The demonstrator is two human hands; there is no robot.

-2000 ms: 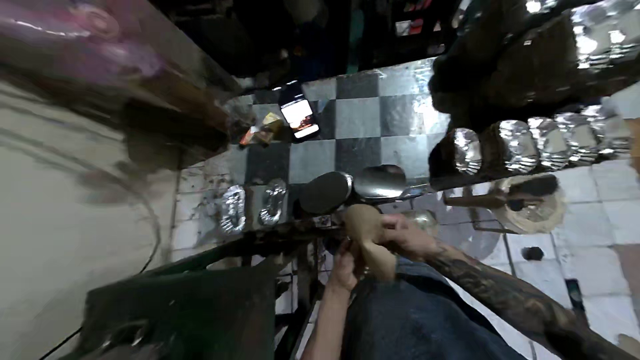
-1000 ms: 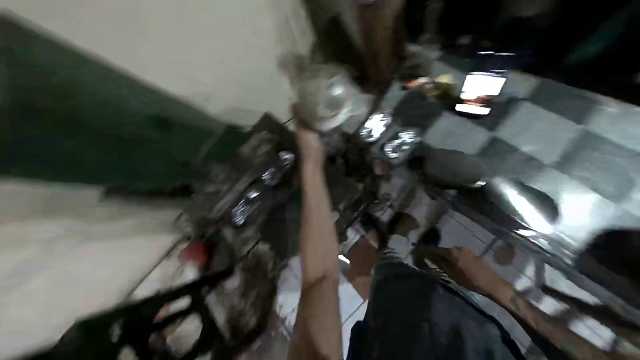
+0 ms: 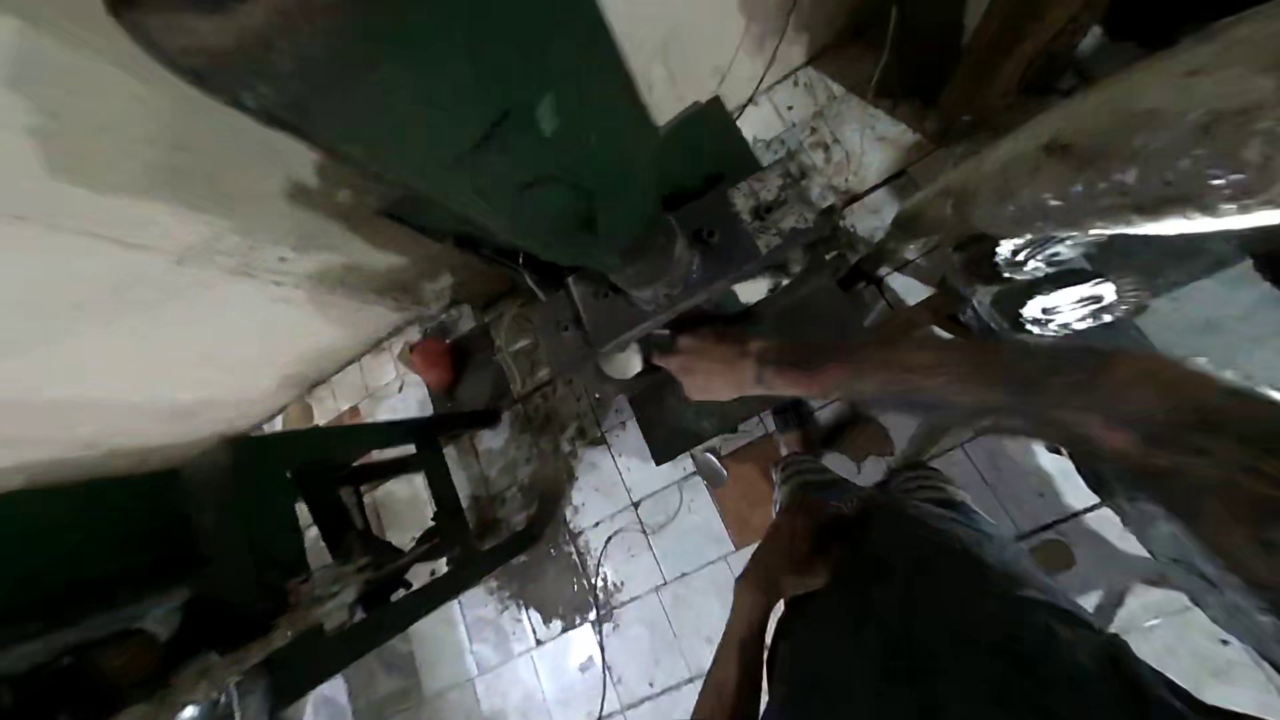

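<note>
My right hand [image 3: 705, 366] reaches in from the right at the centre of the head view, low beside the metal base plate [image 3: 625, 310] of a green machine [image 3: 520, 130]. Its fingers are blurred around a small dark thing, and whether they grip it I cannot tell. Just left of the fingertips is a small whitish piece [image 3: 622, 361]; another pale piece [image 3: 755, 289] lies above the hand. My left hand [image 3: 805, 548] is low beside my knee, against the dark clothing, its fingers mostly hidden in shadow.
A dark metal frame [image 3: 445, 490] stands at the lower left, with a red object [image 3: 432, 364] beyond it near the wall. Shiny oval metal pieces [image 3: 1070, 305] are at the right. A thin cable [image 3: 600, 580] crosses the dirty white floor tiles [image 3: 640, 545].
The view has swung strongly left towards the green machine. My left hand, raised and outstretched one second ago, is now down by my knee. My right arm has reached out across to the machine's base.
</note>
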